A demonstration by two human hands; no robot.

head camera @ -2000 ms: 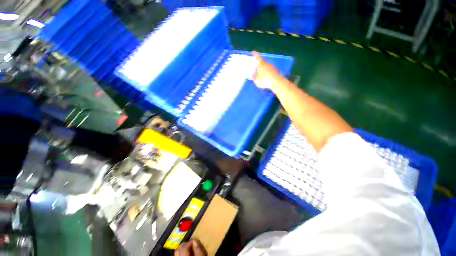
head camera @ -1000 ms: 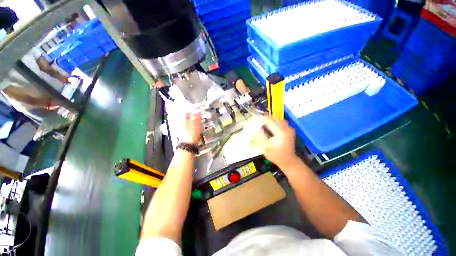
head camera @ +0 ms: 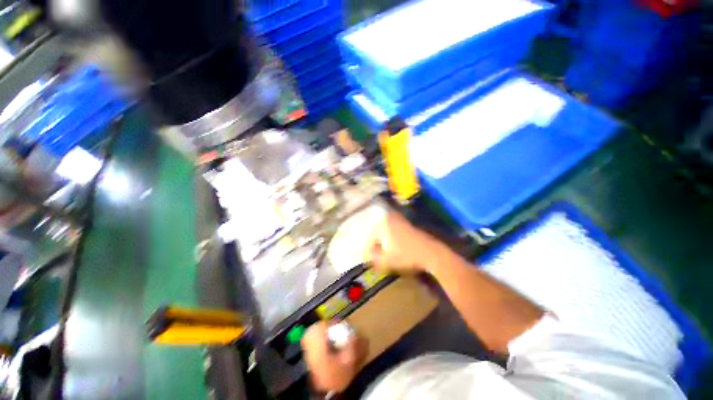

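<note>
The picture is blurred. My left hand (head camera: 332,361) is at the left end of the cardboard pad (head camera: 400,311), fingers around a small white plastic part (head camera: 341,333). My right hand (head camera: 397,244) is over the right end of the black front panel, beside the pale yellow pad (head camera: 352,238). Its fingers are bent, and whether they hold anything cannot be made out. The fixture (head camera: 324,191) of small metal blocks sits on the silver plate, behind both hands. The red stop button (head camera: 355,292) and the left green button (head camera: 295,334) show; the right green button is hidden.
The black machine head (head camera: 199,86) hangs behind the fixture. Yellow-and-black bars stand at left (head camera: 199,326) and right (head camera: 399,162). An open, partly filled blue tray (head camera: 512,180) is at right, a densely filled one (head camera: 582,269) lower. A green conveyor (head camera: 125,273) runs at left.
My left hand has moved from the fixture to the front panel and now shows a white part. My right hand is lower, nearer the panel. The view has shifted.
</note>
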